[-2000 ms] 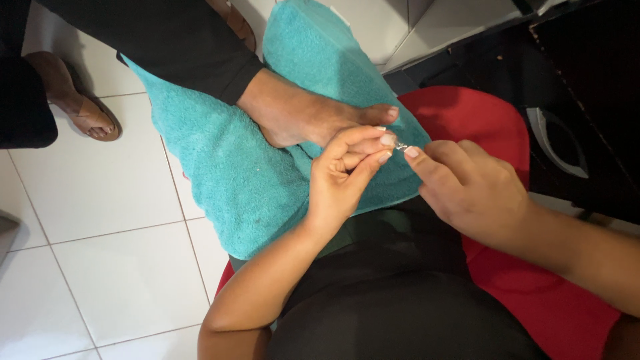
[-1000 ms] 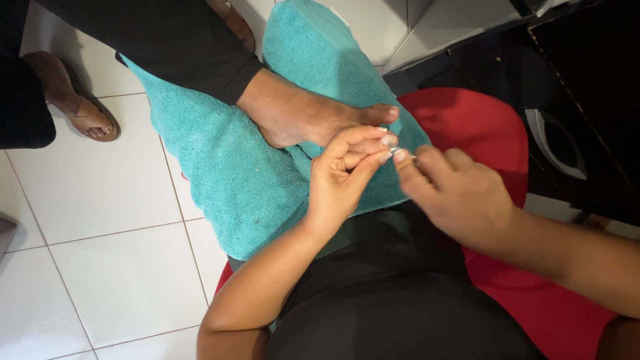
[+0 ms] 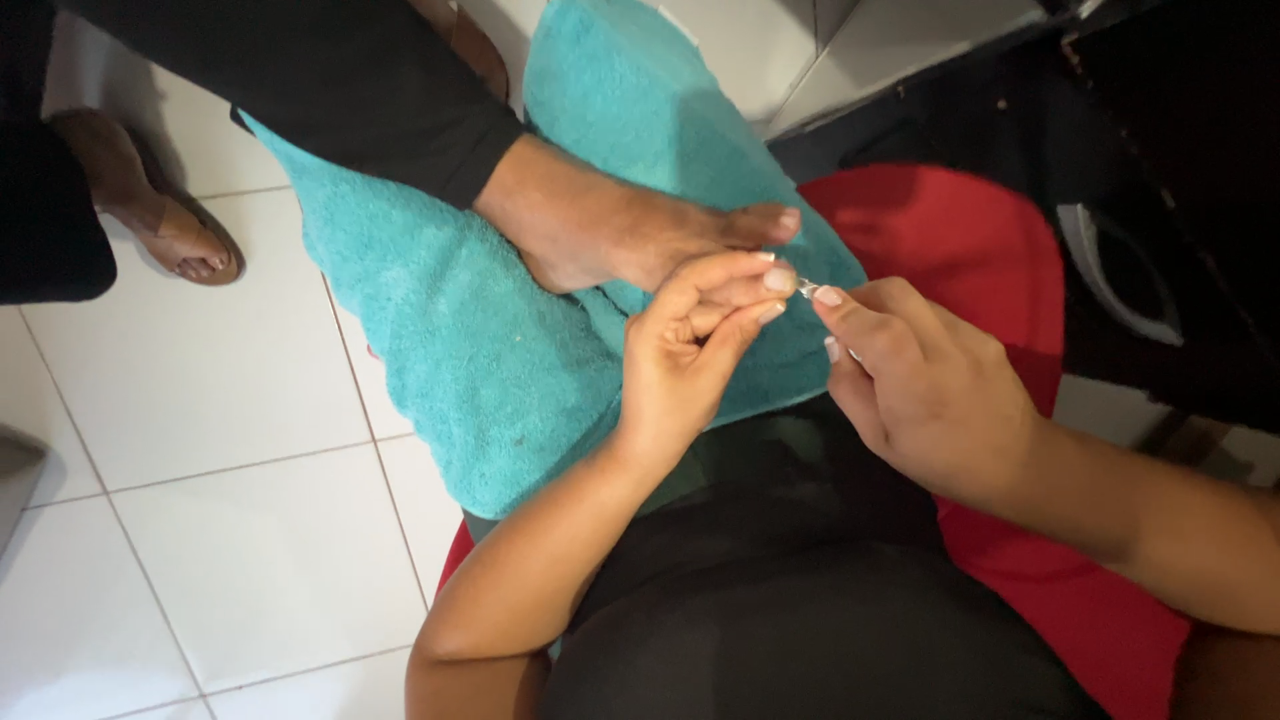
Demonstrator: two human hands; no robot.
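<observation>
Another person's bare foot [image 3: 610,225] rests on a turquoise terry towel [image 3: 440,330] spread over my lap. My left hand [image 3: 695,335] grips the foot's smaller toes, which its fingers partly cover; the big toe stands clear above it. In my right hand [image 3: 925,375] is a small shiny metal tool [image 3: 806,288], held between thumb and fingers, with its tip against or very close to a toe by my left fingertips. Most of the tool is hidden in the hand, so its exact kind cannot be told.
A red seat [image 3: 985,240] is under me. At the left, the person's other foot in a brown sandal [image 3: 190,245] stands on white floor tiles [image 3: 250,560]. Dark furniture [image 3: 1200,180] with a pale curved piece [image 3: 1115,285] is at the right. Another sandalled foot [image 3: 478,50] shows at the top.
My right hand has shifted slightly near the toes, its fingers closing and opening a little around the tool. My left hand and the foot have hardly moved.
</observation>
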